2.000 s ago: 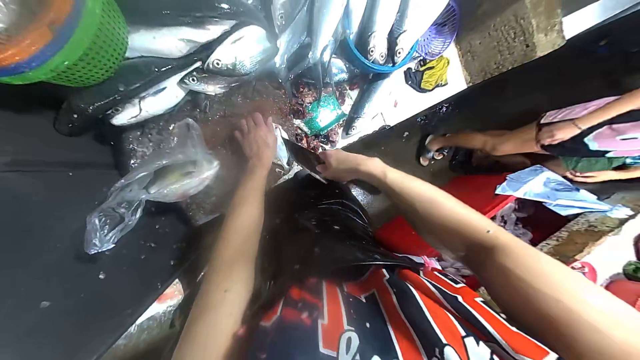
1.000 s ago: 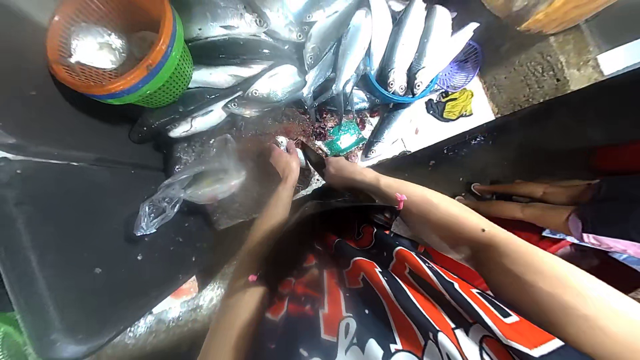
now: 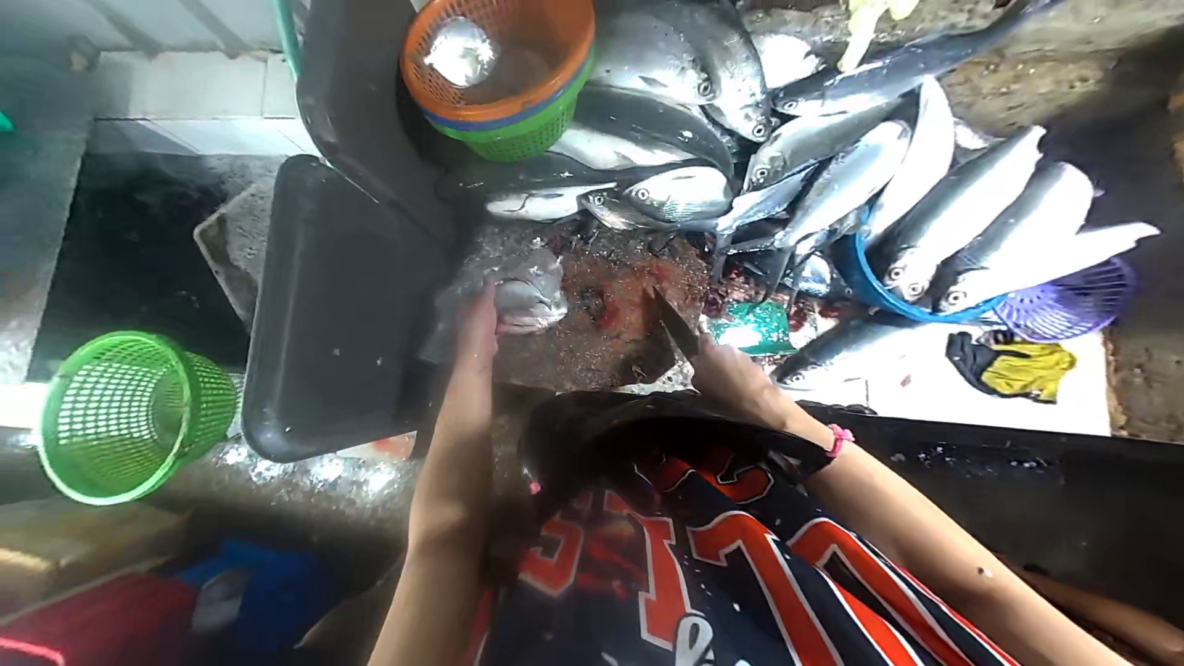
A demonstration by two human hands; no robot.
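My left hand (image 3: pixel 479 324) is at the left side of a wet, stained chopping board (image 3: pixel 601 342), against a clear plastic bag with a silvery piece of fish (image 3: pixel 529 301); whether its fingers grip the bag or the fish is hard to tell. In my right hand (image 3: pixel 735 375) is the handle of a knife (image 3: pixel 676 324), its dark blade pointing up and left over the board. Whole silver fish (image 3: pixel 684 194) lie piled just beyond the board. A green object (image 3: pixel 747 328) lies right of the knife among red scraps.
Stacked colander baskets (image 3: pixel 555 37) stand behind a black plastic tray (image 3: pixel 342 314). A green basket (image 3: pixel 139 416) is at far left. On the right, fish lie across a blue-rimmed basin (image 3: pixel 869 264), near a purple basket (image 3: pixel 1073 296) and a black and yellow cloth (image 3: pixel 1017 365).
My left hand has moved left, from beside the knife to the plastic bag. The knife is still in my right hand, its blade now apart from my left hand. The view has shifted left.
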